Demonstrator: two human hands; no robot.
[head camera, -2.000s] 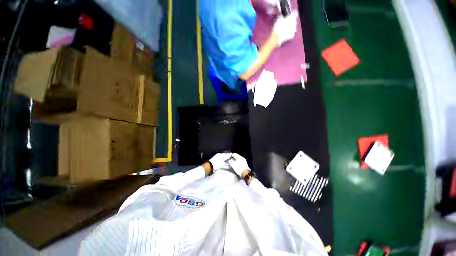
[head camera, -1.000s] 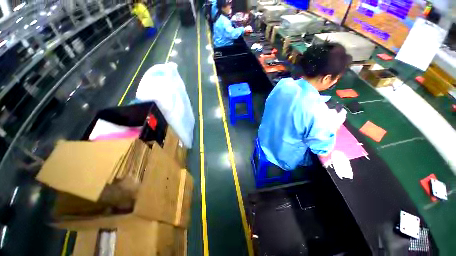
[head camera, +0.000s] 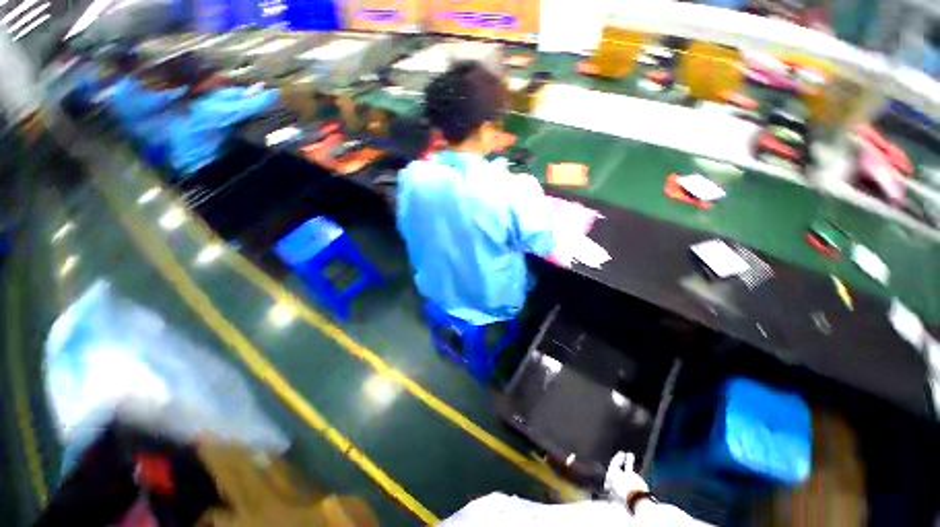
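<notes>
My right hand (head camera: 624, 479), in a white glove with a dark band at the wrist, is small and blurred at the bottom edge; I cannot tell whether it holds anything. My left hand is not visible. On the black bench (head camera: 639, 242) lie a white cover plate (head camera: 718, 258), a dotted sheet (head camera: 756, 268) touching its right side and a slim yellow strip (head camera: 843, 292) farther right. On the green belt, a white-covered unit (head camera: 703, 186) sits on an orange-red pad (head camera: 675, 189). A green board (head camera: 828, 236) and another white plate (head camera: 869, 264) are at right.
A person in blue (head camera: 464, 232) sits at the bench on a blue stool. An empty blue stool (head camera: 328, 262) stands left of them; another blue seat (head camera: 765, 427) is at lower right. A black crate (head camera: 582, 396) is below the bench. Cartons and a pale bag (head camera: 134, 360) are lower left.
The view has swung up and right from the floor and cartons, bringing more bench and belt into sight. My two hands, together two seconds ago, were out of frame one second ago; one shows now.
</notes>
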